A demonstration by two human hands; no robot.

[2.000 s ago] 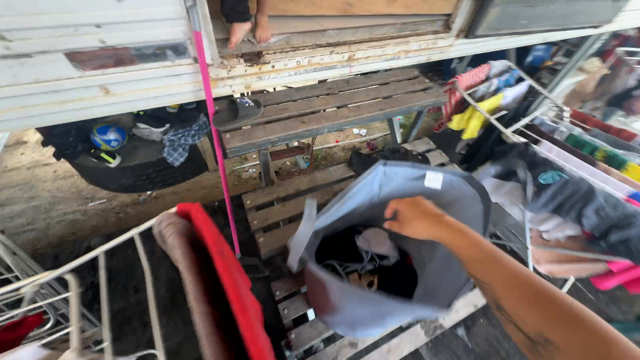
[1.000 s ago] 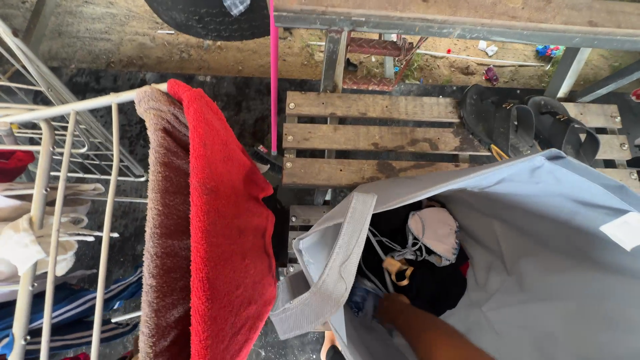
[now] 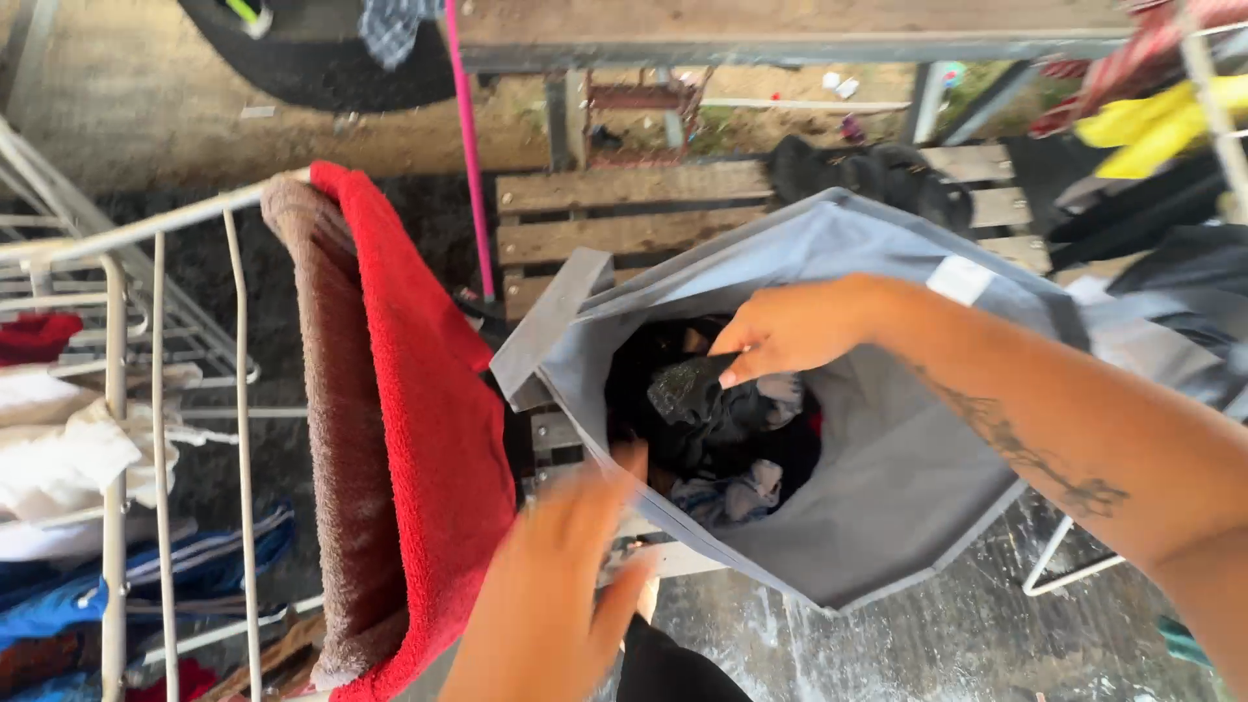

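A grey fabric laundry basket [image 3: 877,487] with a strap handle [image 3: 554,317] stands on a slatted wooden step, its mouth facing up. My right hand [image 3: 795,327] reaches over its far rim and pinches a dark grey cloth [image 3: 697,395] between thumb and fingers. Below that cloth lie other dark clothes and a blue-grey patterned garment [image 3: 726,492]. My left hand [image 3: 570,575], blurred by motion, is at the basket's near left rim with fingers apart and nothing seen in it.
A red towel [image 3: 429,439] and a brown towel [image 3: 351,419] hang on a white drying rack [image 3: 161,409] at left. Behind are a pink pole [image 3: 470,146], a wooden bench [image 3: 780,29] and black sandals [image 3: 868,180]. More laundry hangs at right, including a yellow garment [image 3: 1146,122].
My right hand has come up from deep in the basket with the dark grey cloth. My left hand has come into view. A white piece and cords seen earlier on the clothes are now hidden.
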